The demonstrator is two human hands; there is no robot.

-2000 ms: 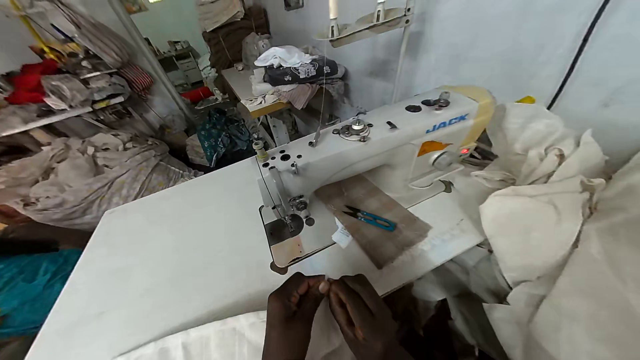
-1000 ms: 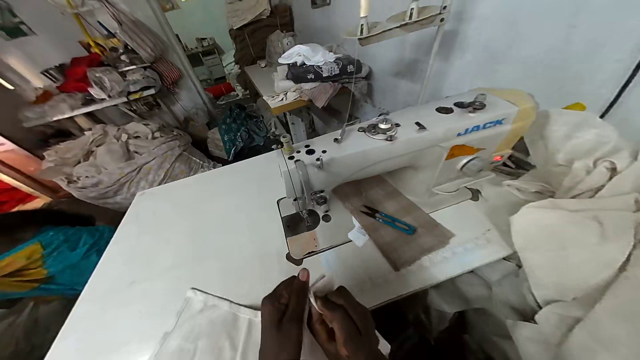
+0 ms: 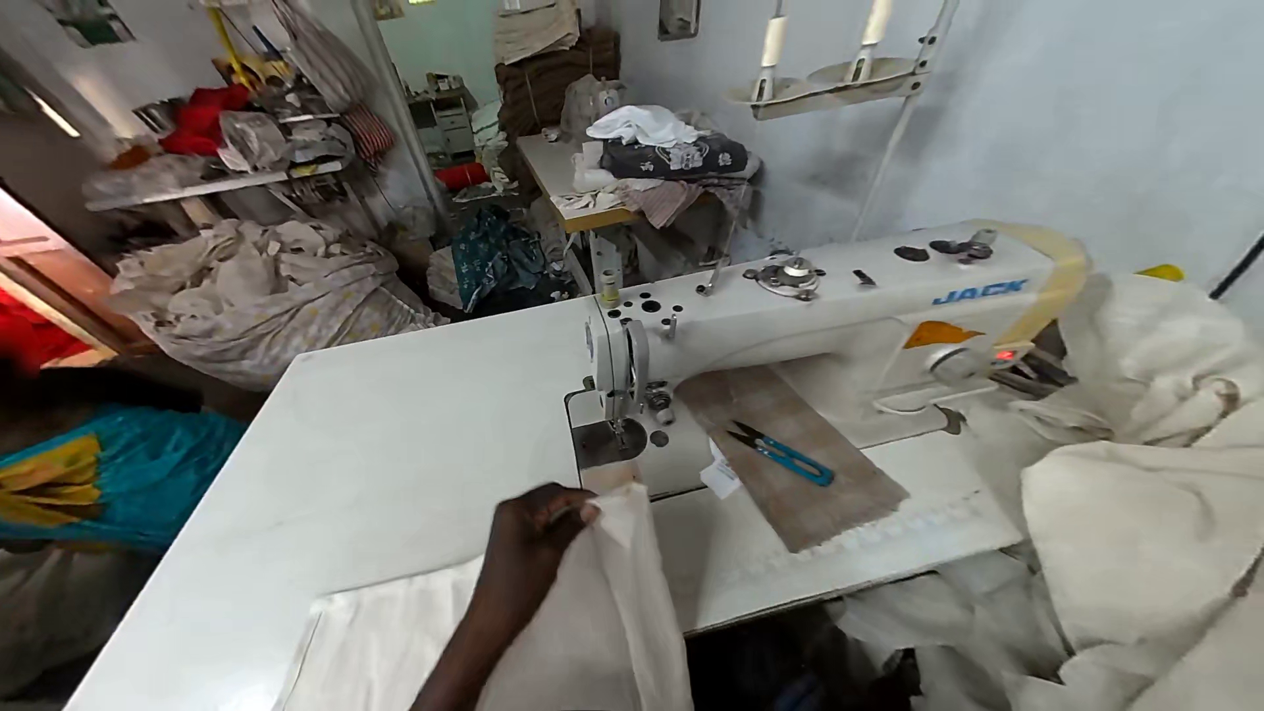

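Note:
My left hand (image 3: 538, 543) pinches the top corner of a white cloth (image 3: 602, 612) between thumb and fingers, just in front of the needle plate of a white Jack sewing machine (image 3: 829, 296). The cloth hangs toward me and spreads left over the table's front. My right hand is out of sight. Under the machine's arm lies a strip of brown checked fabric (image 3: 820, 494), and on it rest blue-handled thread snips (image 3: 790, 459). A small white label (image 3: 720, 472) lies against the strip's left edge. The presser foot (image 3: 619, 430) stands just beyond the cloth's corner.
The white sewing table (image 3: 415, 425) extends left. Large folds of cream fabric (image 3: 1136, 513) heap at the right. A thread stand (image 3: 839, 89) rises behind the machine. Farther back are another table (image 3: 553, 178) with piled cloth and a big cloth bundle (image 3: 276, 286). Teal and yellow fabric (image 3: 128, 474) is at far left.
Both hands were together at the table's front edge; now only my left shows, farther forward with the cloth's corner. My right hand has gone out of view.

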